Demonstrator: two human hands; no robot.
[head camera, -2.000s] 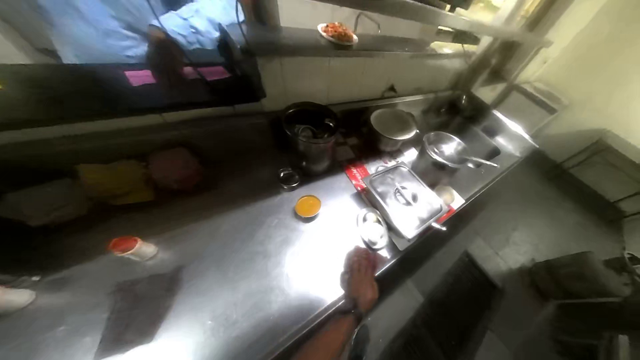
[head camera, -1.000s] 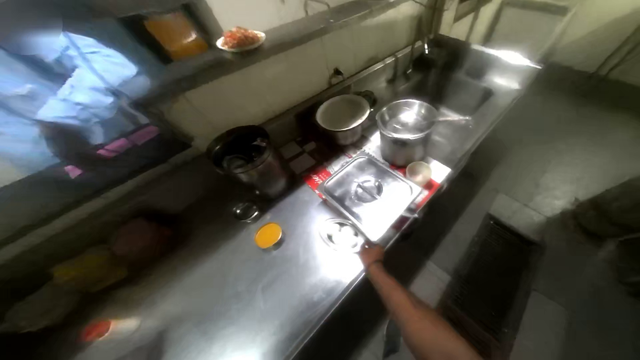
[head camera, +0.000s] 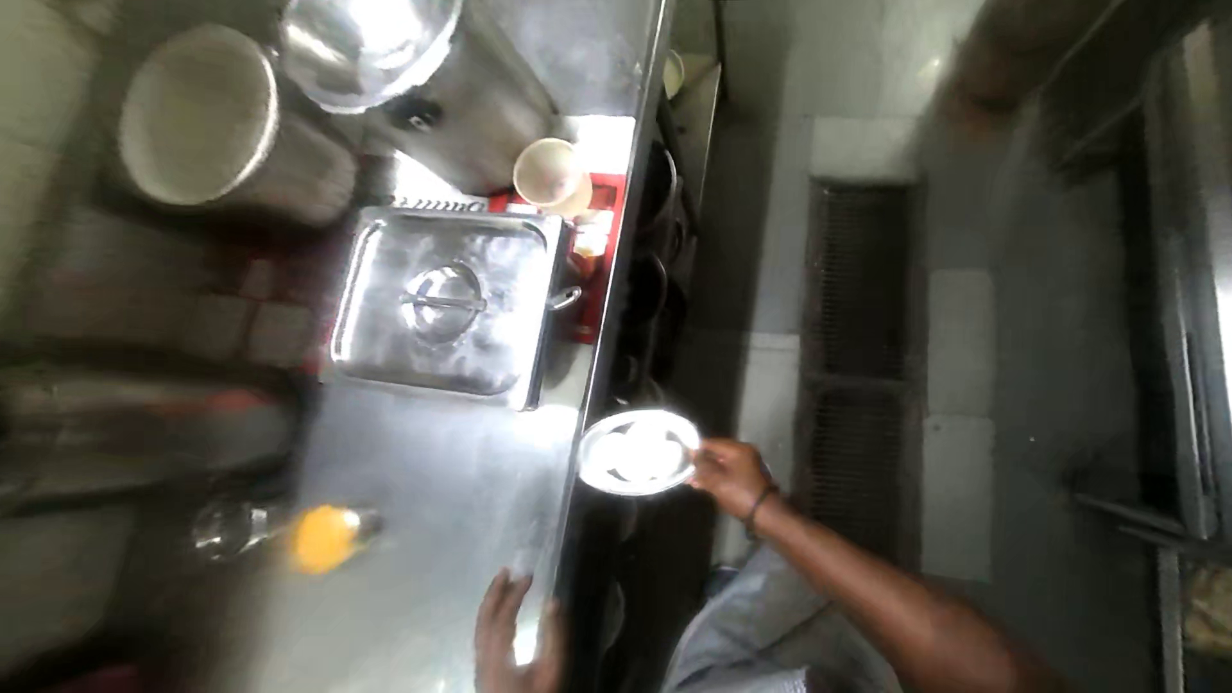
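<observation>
My right hand (head camera: 730, 474) grips the rim of a small oval steel plate (head camera: 640, 452), which bears several pale pieces blurred by glare. The plate is at the counter's front edge, partly over the floor side. My left hand (head camera: 515, 630), fingers spread and holding nothing, is low over the steel counter (head camera: 414, 462) near that edge; whether it touches is unclear. Beyond the plate lies a lidded rectangular steel food pan (head camera: 443, 303) on a red-and-white sheet. A bowl of orange-yellow food (head camera: 324, 539) stands left of my left hand.
A pale cup (head camera: 551, 175) stands beside the pan near the edge. Past it are a large steel pot (head camera: 481, 106) with a shiny bowl on top (head camera: 371, 48) and another pot (head camera: 207, 120). A floor drain grate (head camera: 861, 289) lies to the right.
The oval plate, on the counter one second ago, is now held at its front edge in my right hand. My left hand has come into view. The view has turned strongly.
</observation>
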